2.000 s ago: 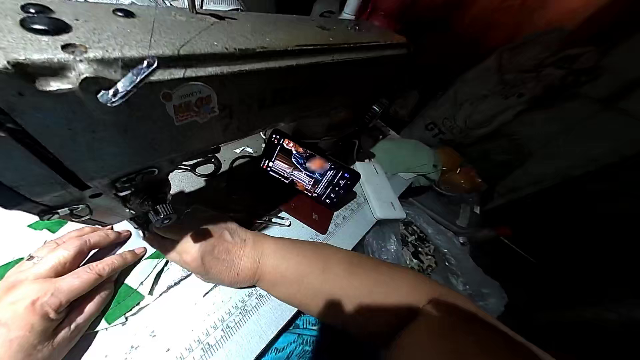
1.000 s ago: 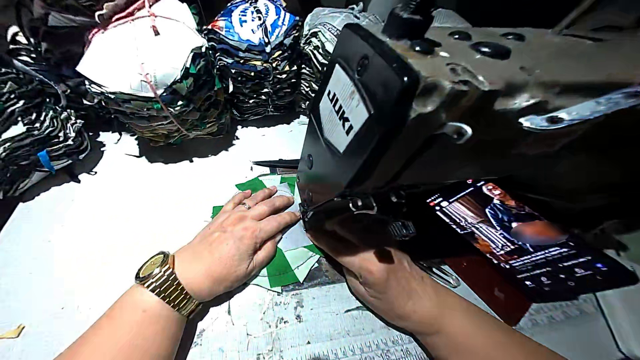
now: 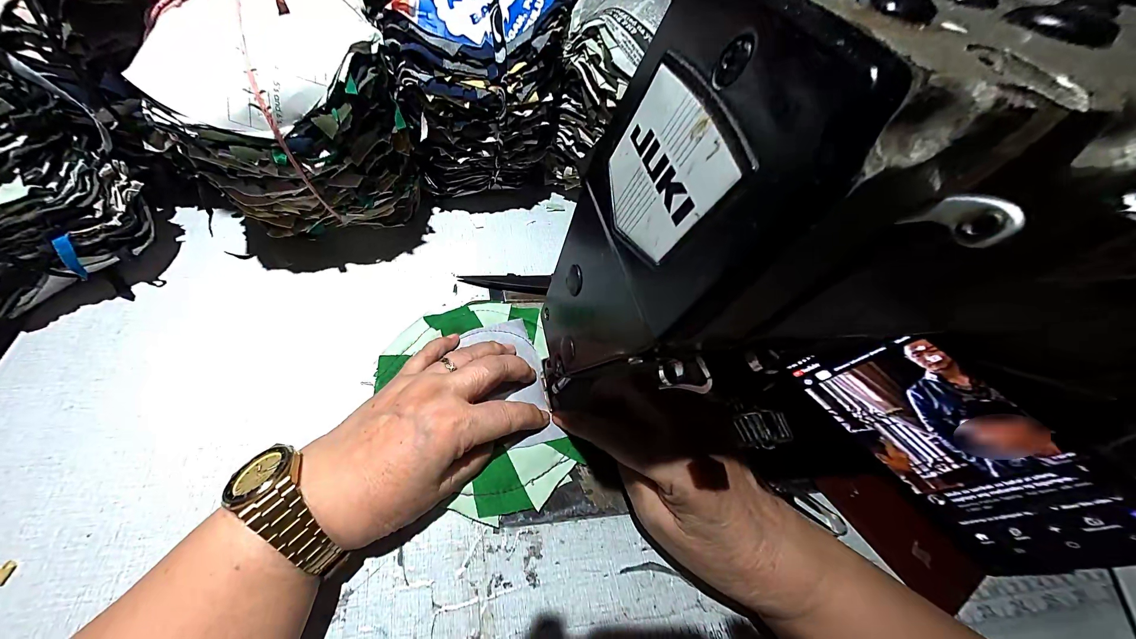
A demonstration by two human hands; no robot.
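A round patchwork of dark and pale green fabric [image 3: 501,484] lies flat beside the needle area of a black Juki sewing machine [image 3: 621,302]. On top of it is a pale grey fabric piece [image 3: 530,430]. My left hand [image 3: 417,426], with a ring and a gold-coloured wristwatch [image 3: 284,506], presses down on the grey piece with fingers spread. My right hand [image 3: 683,488] reaches under the machine head, its fingertips at the right edge of the fabric and partly in shadow; whether they pinch it is hidden.
Tied stacks of cut fabric [image 3: 328,177] stand along the back of the white table [image 3: 213,373]. A lit smartphone [image 3: 967,444] leans under the machine arm, by a dark red item [image 3: 896,532]. A dark pointed blade [image 3: 501,283] lies behind the patchwork.
The view has swung widely from the machine's arm to its head end and come closer. Over the last second, both hands stay at the green fabric near the needle area.
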